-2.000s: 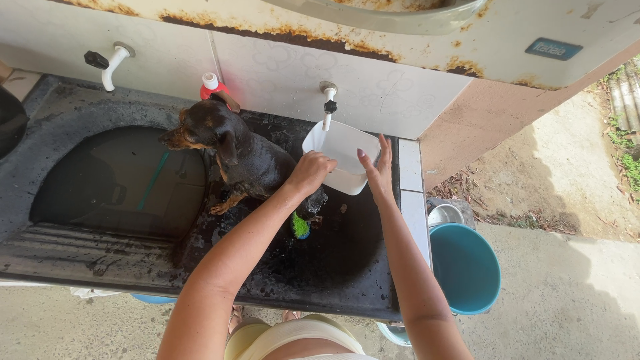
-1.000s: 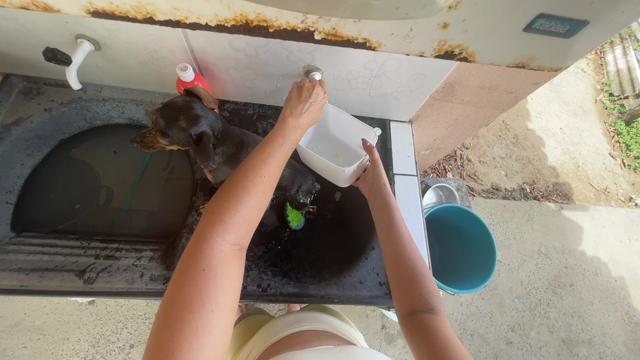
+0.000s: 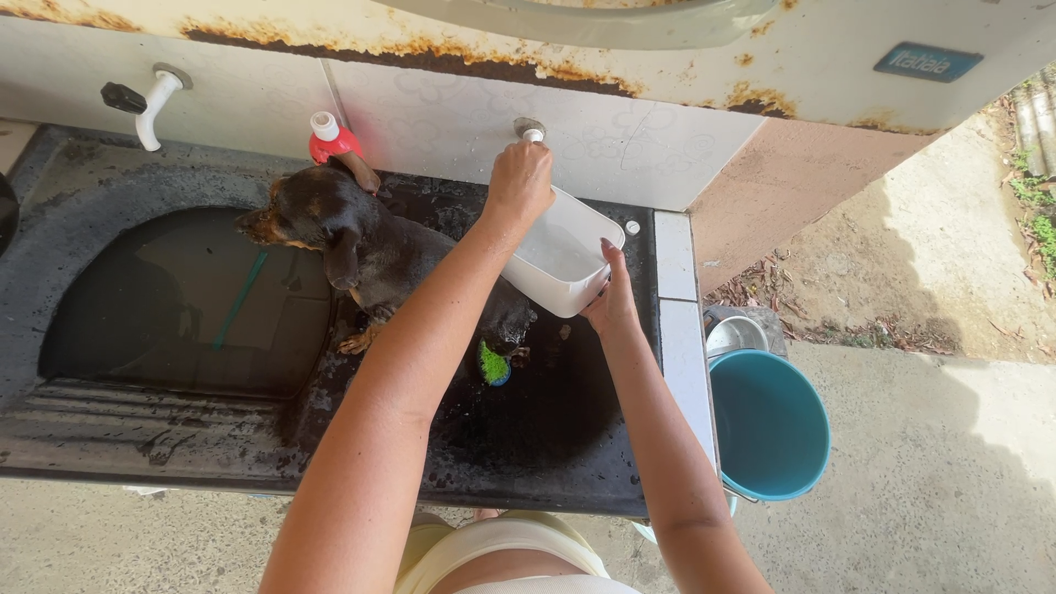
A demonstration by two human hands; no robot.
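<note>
My right hand [image 3: 612, 295] grips the near right corner of a white plastic container [image 3: 569, 239], its thumb over the rim. Clear water seems to lie inside it. Above the container's far left end, my left hand [image 3: 521, 181] is closed on the right wall tap [image 3: 535, 134], hiding most of the tap. A wet black-and-tan dog [image 3: 396, 256] stands or sits on the dark sink top, left of the container and partly behind my left forearm, its head toward the basin. Near its hindquarters lies a brush with green bristles [image 3: 493, 365].
A water-filled basin [image 3: 165, 330] with a green strip is at left, below another tap [image 3: 153, 107]. A red bottle [image 3: 332, 140] stands by the wall. A teal bucket [image 3: 769, 425] and a metal bowl [image 3: 737, 336] are right of the sink. A rusty white appliance [image 3: 577, 49] overhangs the wall.
My left hand has moved from the container's rim up to the right tap. My right hand has shifted from the container's right side to its near right corner.
</note>
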